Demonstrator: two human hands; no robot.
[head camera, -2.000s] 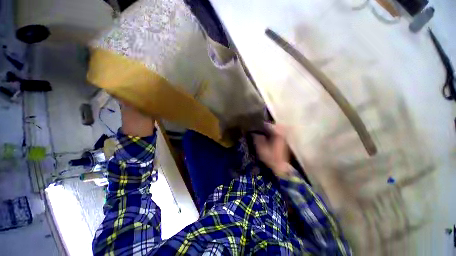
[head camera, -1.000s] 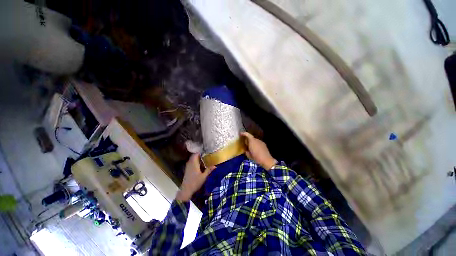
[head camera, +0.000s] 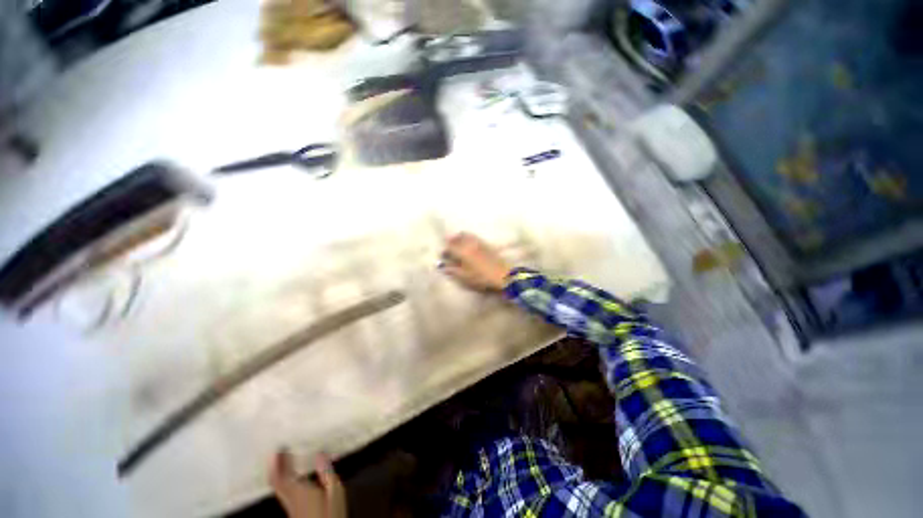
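Observation:
The curved ruler (head camera: 253, 364) lies bowed across the stained white table. My right hand (head camera: 476, 263) is on the table beyond the ruler's right end, palm down. A tiny bluish spot, which looks like the tailor's chalk (head camera: 444, 263), shows at its fingertips; blur hides whether the fingers grip it. My left hand (head camera: 309, 491) is at the table's near edge, cut off by the picture's bottom, with fingers apart and nothing seen in it. The brocade garment cannot be made out in the dark area below the edge.
Black shears (head camera: 273, 160) lie beside a dark iron (head camera: 400, 126). A long dark bar (head camera: 96, 238) with pale cord loops lies at the left. A small dark blue tool (head camera: 541, 158) lies at the far right. Mustard cloth (head camera: 304, 28) is at the far edge. A framed dark panel (head camera: 820, 132) stands right.
The view has swung over the table. Both hands have left the gold-banded brocade on the thigh; my right hand has reached onto the table and my left hand is at its edge.

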